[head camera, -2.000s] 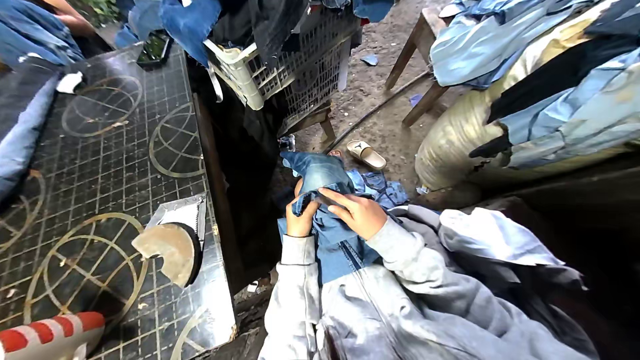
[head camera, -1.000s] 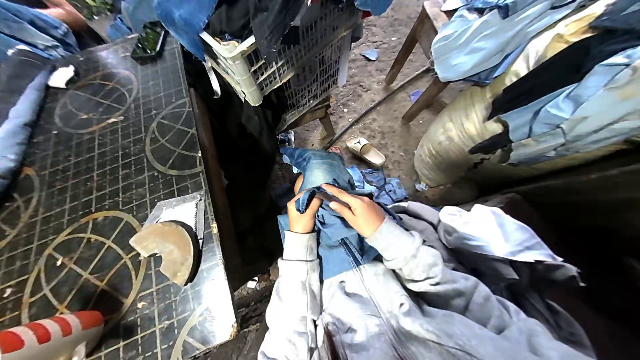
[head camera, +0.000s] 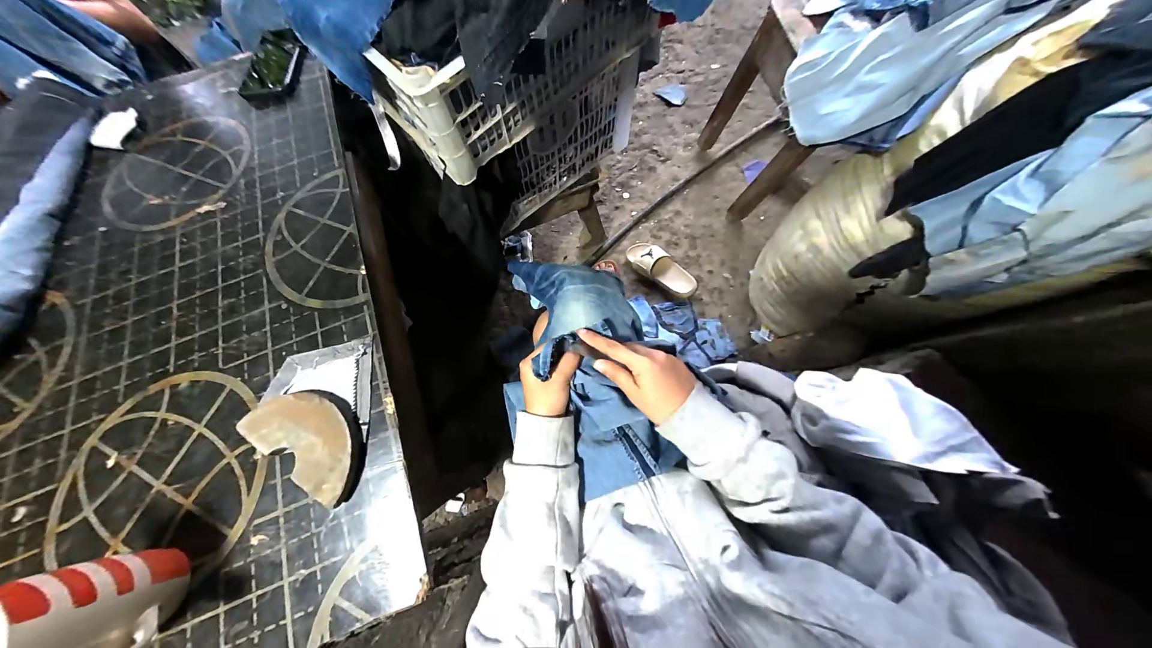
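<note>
Blue denim cloth (head camera: 589, 301) lies bunched over my lap, with more of it under my hands. My left hand (head camera: 547, 382) grips a folded edge of the denim. My right hand (head camera: 643, 373) rests against the same piece from the right, its index finger stretched toward the fold. A small dark thing shows at the fingertips; whether it is part of the cloth or a tool I cannot tell. The thumb and fingers of the right hand are partly hidden.
At left stands a grid-patterned table (head camera: 225, 297) with a curved tan piece (head camera: 310, 441) and a phone (head camera: 273, 67). Ahead is a white plastic crate (head camera: 450, 135) with dark cloth. A sandal (head camera: 662, 270) lies on the ground. A stuffed sack (head camera: 814, 252) with denim stands at right.
</note>
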